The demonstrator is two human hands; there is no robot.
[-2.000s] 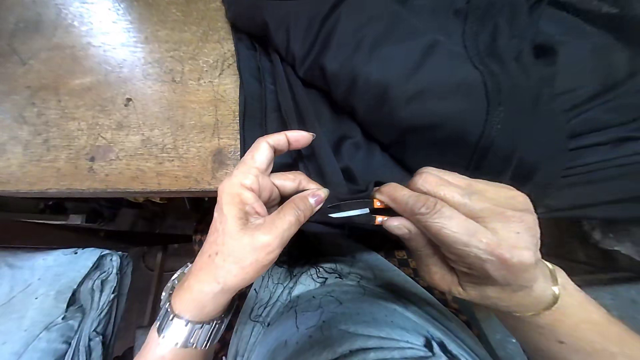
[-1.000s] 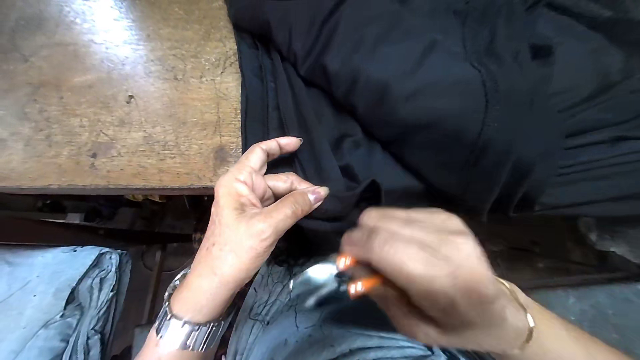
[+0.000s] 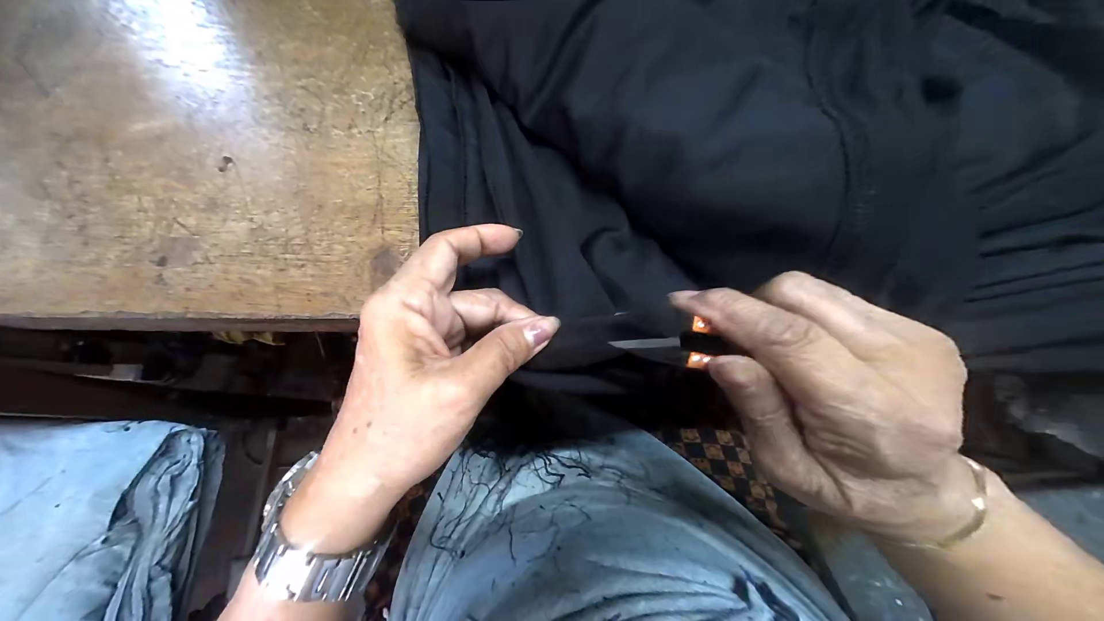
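Black fabric [image 3: 707,155] spreads over the table and hangs over its near edge. My left hand [image 3: 440,371] is at the centre, thumb and middle finger pinched together at the cloth's lower edge, index finger raised; whether a thread or cloth fold lies in the pinch is too fine to tell. To its right, my right hand [image 3: 828,397] holds small thread snips [image 3: 647,343] with orange parts between thumb and fingers, the metal blades pointing left toward my left thumb. A gap separates the blade tips from that thumb.
A worn wooden tabletop [image 3: 198,190] extends at the upper left. Folded light blue cloth [image 3: 78,509] lies at the lower left. Loose dark threads [image 3: 509,492] are scattered on the blue cloth over my lap [image 3: 604,535].
My right hand with the snips swung down toward my lap one second ago and is now raised again, blades facing my left hand. My left hand has stayed nearly in place.
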